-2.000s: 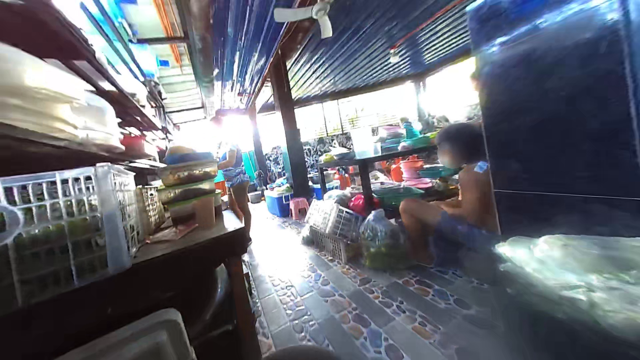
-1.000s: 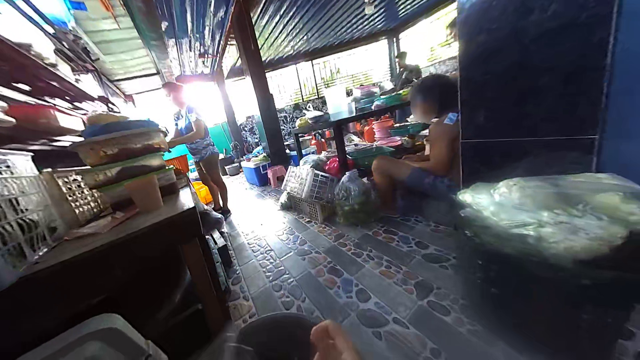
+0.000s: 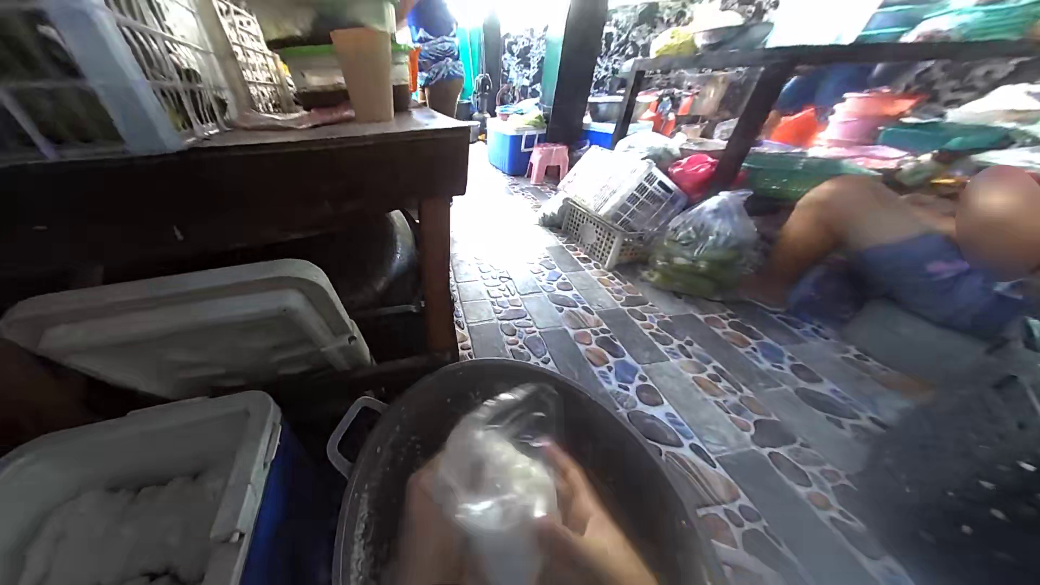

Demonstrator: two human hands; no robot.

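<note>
Both my hands are around a clear plastic bag with whitish contents [image 3: 500, 467], over a large dark round tub [image 3: 642, 487] with a light side handle. My left hand [image 3: 431, 520] is blurred at the bag's left side. My right hand [image 3: 589, 520] grips its right side, thumb and fingers against the plastic. The bag's upper end stands loose above my fingers. What lies at the bottom of the tub is mostly hidden by my hands and the bag.
An opened cooler [image 3: 264, 439] holding white, ice-like contents is at left, its lid [image 3: 187, 325] behind. A wooden table [image 3: 325, 154] stands above. Further right are crates [image 3: 601, 236], a bag of green vegetables [image 3: 703, 252] and a seated person [image 3: 902, 236].
The view has tilted down toward the tub. My hands are now in sight with the plastic bag; one second ago only one hand showed, at the bottom edge.
</note>
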